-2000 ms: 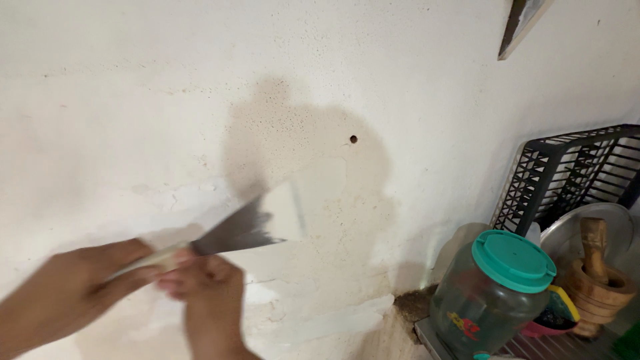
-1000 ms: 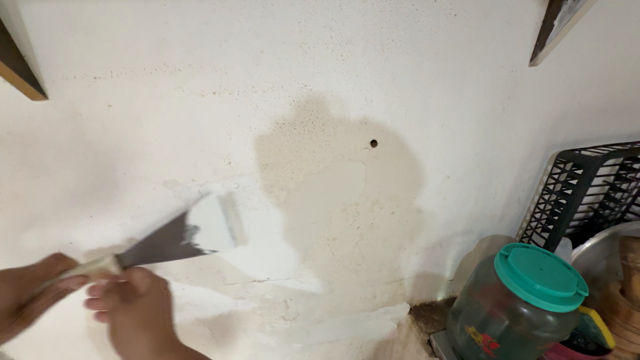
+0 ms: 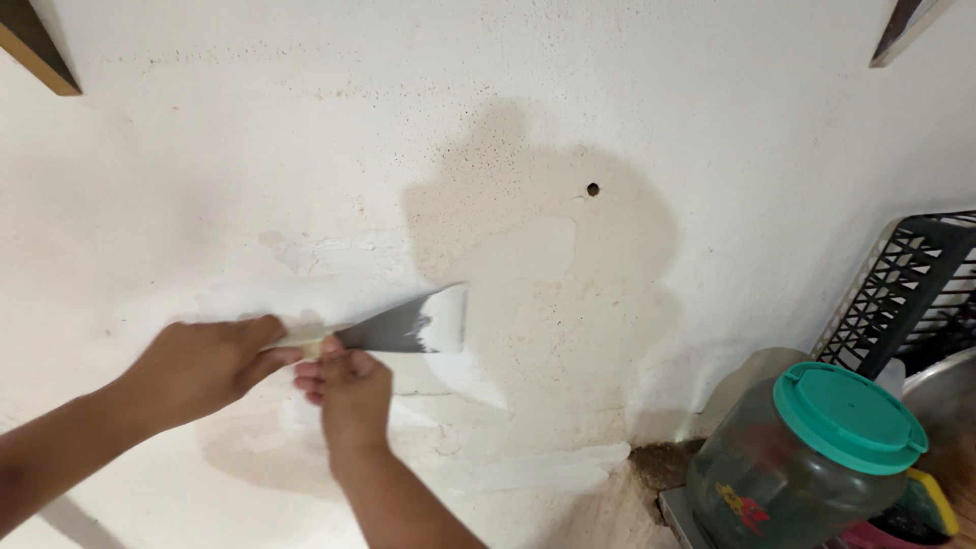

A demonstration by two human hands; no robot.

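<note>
A putty knife (image 3: 385, 332) with a pale handle lies close against the white plastered wall (image 3: 305, 183), its wide metal blade pointing right with white filler along the end. My left hand (image 3: 213, 358) grips the back of the handle. Just below the base of the blade, my right hand (image 3: 351, 389) closes its fingers around the front of the handle. Thin smooth patches of filler (image 3: 526, 469) show on the wall below and to the right. A small dark hole (image 3: 593, 190) sits above and right of the blade.
A clear plastic jar (image 3: 785, 473) with a green lid stands at the lower right, beside a black plastic basket (image 3: 900, 297), a metal pan (image 3: 945, 389) and a sponge (image 3: 934, 499). Bracket-like pieces jut in at the upper left (image 3: 38, 53) and upper right (image 3: 900, 30).
Both hands and the putty knife have moved right and down along the wall since one second ago. Two seconds ago the blade was also near the shadow's lower left. Both hands stay on the handle.
</note>
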